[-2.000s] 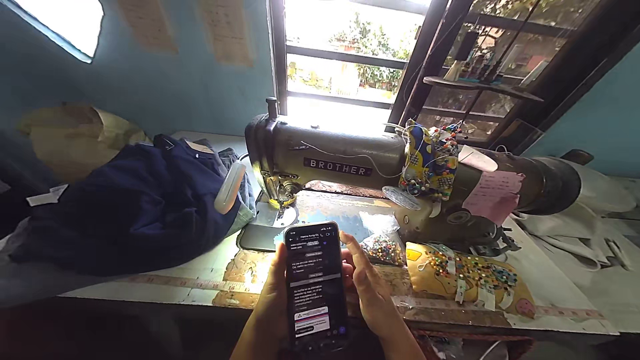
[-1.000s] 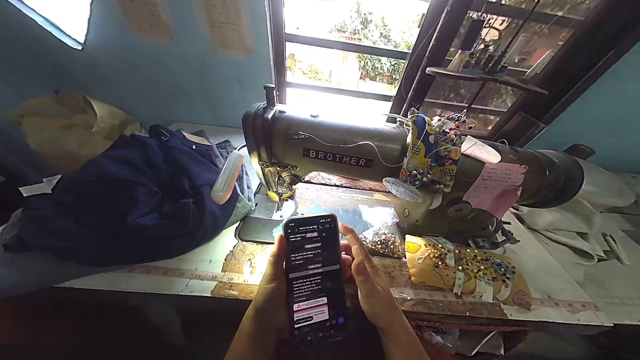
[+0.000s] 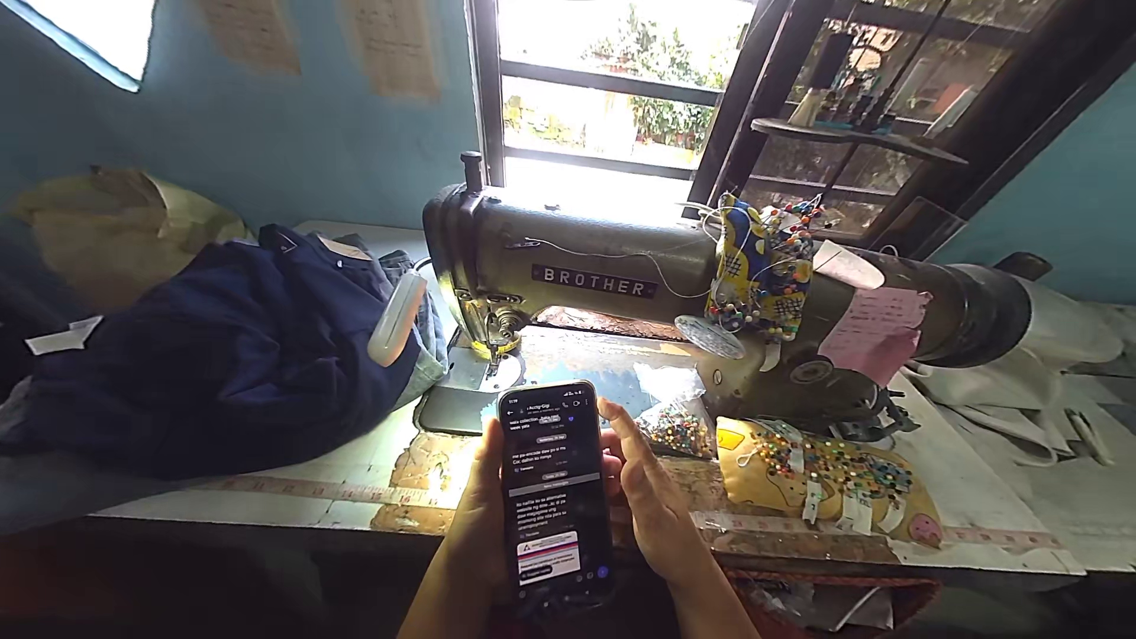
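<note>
A dark smartphone [image 3: 557, 497] with a lit chat screen is held upright at the bottom centre, in front of the sewing machine. My left hand [image 3: 475, 524] grips its left edge. Around its right edge is my right hand [image 3: 652, 497], with fingertips behind the phone and the thumb or a finger raised beside the top right corner. Behind the phone stands a Brother industrial sewing machine [image 3: 586, 257], its needle area lit. A plastic bag of ball-head pins [image 3: 679, 426] lies just right of the phone, and a yellow pincushion [image 3: 825, 479] full of pins lies farther right.
Dark blue garments [image 3: 222, 355] are heaped at the left, beside a white lamp [image 3: 397, 318]. A patterned pincushion [image 3: 761, 266] and a pink paper note [image 3: 874, 333] are on the machine. A measuring tape [image 3: 328, 488] runs along the table's front edge. Pale fabric [image 3: 1021, 355] lies at the right.
</note>
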